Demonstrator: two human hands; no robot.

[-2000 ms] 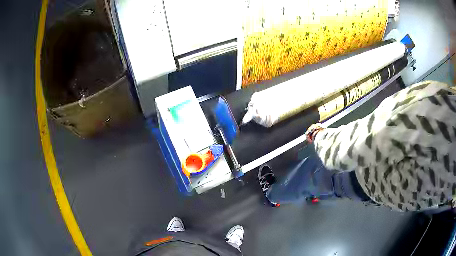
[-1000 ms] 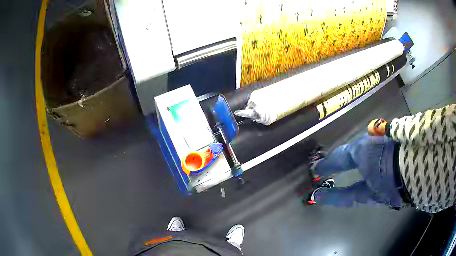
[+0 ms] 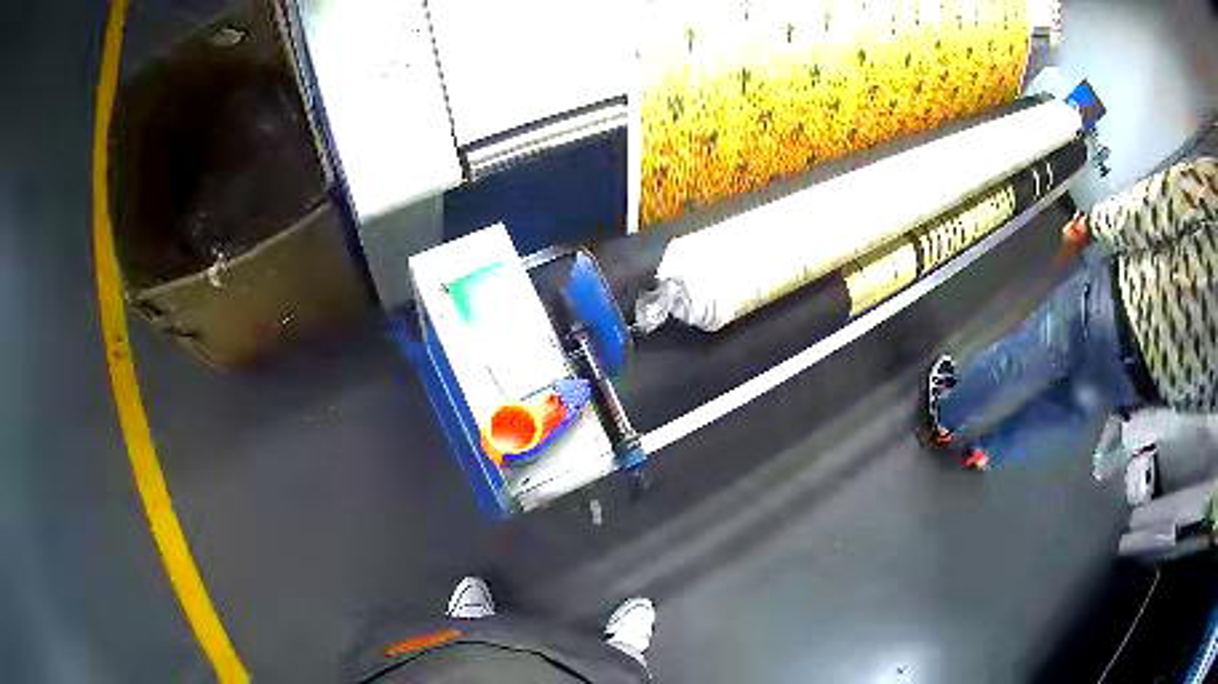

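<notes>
Neither of my hands is in the picture. A long cream fabric roll [image 3: 868,221] lies across the machine front, with crumpled clear plastic wrap [image 3: 664,305] at its left end. A yellow-orange printed web [image 3: 828,114] with small dark motifs hangs behind it. A pale yellow patterned strip with black bars [image 3: 882,278] shows below the roll on the dark roller. A white front rail [image 3: 775,388] runs along the near edge. A blue end plate [image 3: 597,310] stands at the roll's left.
A white control box [image 3: 488,321] holds an orange ring [image 3: 514,429]. A large brown bin [image 3: 254,294] stands left, beside a yellow floor line [image 3: 140,468]. A person [image 3: 1162,254] is at the right, a hand near the rail's far end. Grey objects [image 3: 1169,481] lie at the right edge.
The person has moved from the rail's middle to its far right end. Grey objects now show at the right edge. The fabric roll looks to be in the same place.
</notes>
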